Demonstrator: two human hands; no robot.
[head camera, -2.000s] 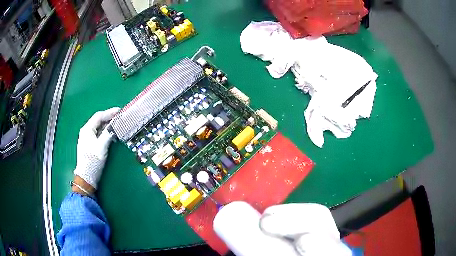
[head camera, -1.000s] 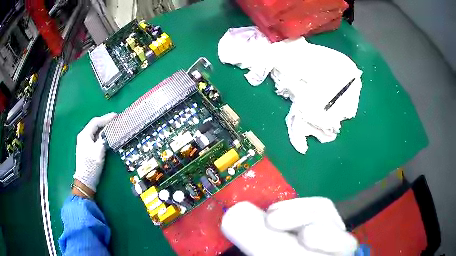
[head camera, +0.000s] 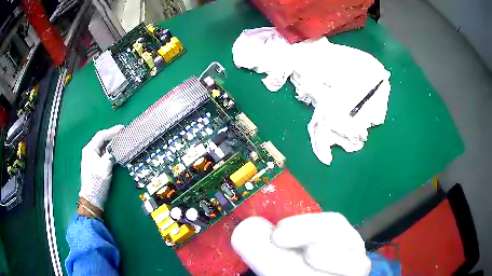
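Observation:
The power board (head camera: 189, 161) lies tilted in view in front of me, its silver ribbed heat sink (head camera: 162, 121) along the upper left edge and yellow capacitors at the lower corner. Its lower right part lies over a red foam pad (head camera: 237, 234). My left hand (head camera: 100, 164), in a white glove, holds the board's left corner at the heat sink's end. My right hand (head camera: 323, 242), gloved in white, is closed around the white dispensing syringe (head camera: 251, 237) below the board's lower right edge. Glove and syringe blend together, and I cannot make out the needle.
A second board (head camera: 137, 64) lies at the back left of the green bench (head camera: 399, 167). A crumpled white cloth (head camera: 334, 81) with a slim dark tool (head camera: 367, 98) on it lies right. Red pads (head camera: 318, 19) are stacked behind. A metal rail (head camera: 48, 161) and conveyor boards run along the left.
The whole view has shifted, so the boards and cloth appear further left. The purple syringe tip seen earlier no longer shows clearly. Both hands keep their hold.

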